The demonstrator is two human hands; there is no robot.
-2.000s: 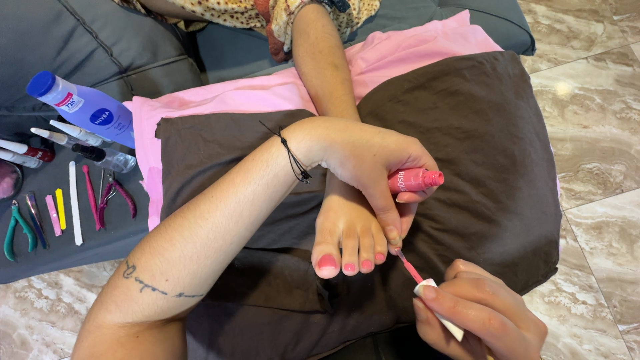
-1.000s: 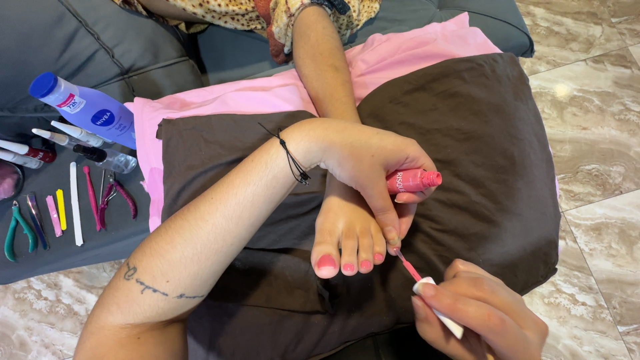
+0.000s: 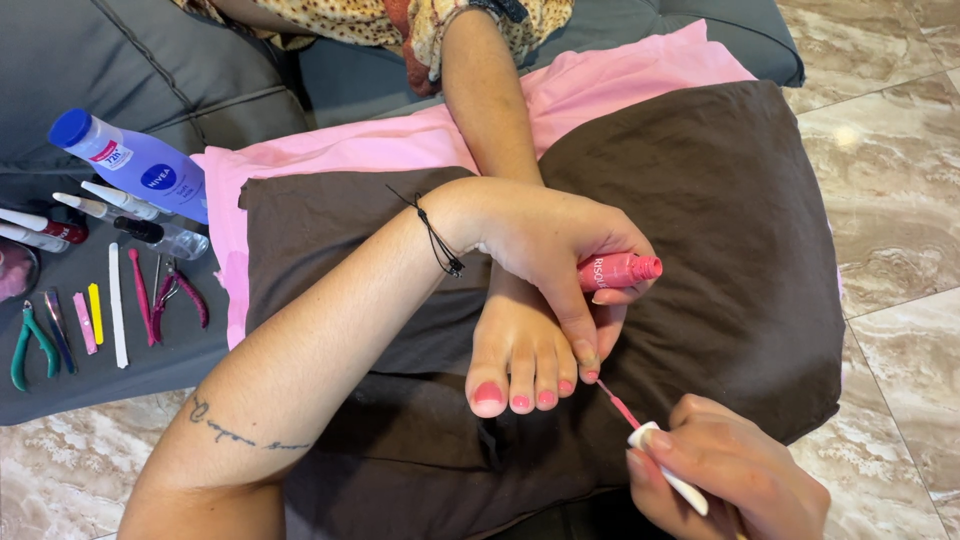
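My left hand reaches over another person's bare foot and holds an uncapped bottle of pink Risqué nail polish, its mouth pointing right. The thumb and a finger of that hand hold the little toe. Between the fingers of my right hand is the white cap of the polish brush; the brush tip is beside the little toe's nail. Pink polish shows on the toenails, and the big toenail has a paler patch near its free edge.
The foot rests on a dark brown cushion over a pink cloth. At left on the grey upholstery lie teal nippers, magenta nippers, a white nail file, several polish bottles and a Nivea lotion bottle.
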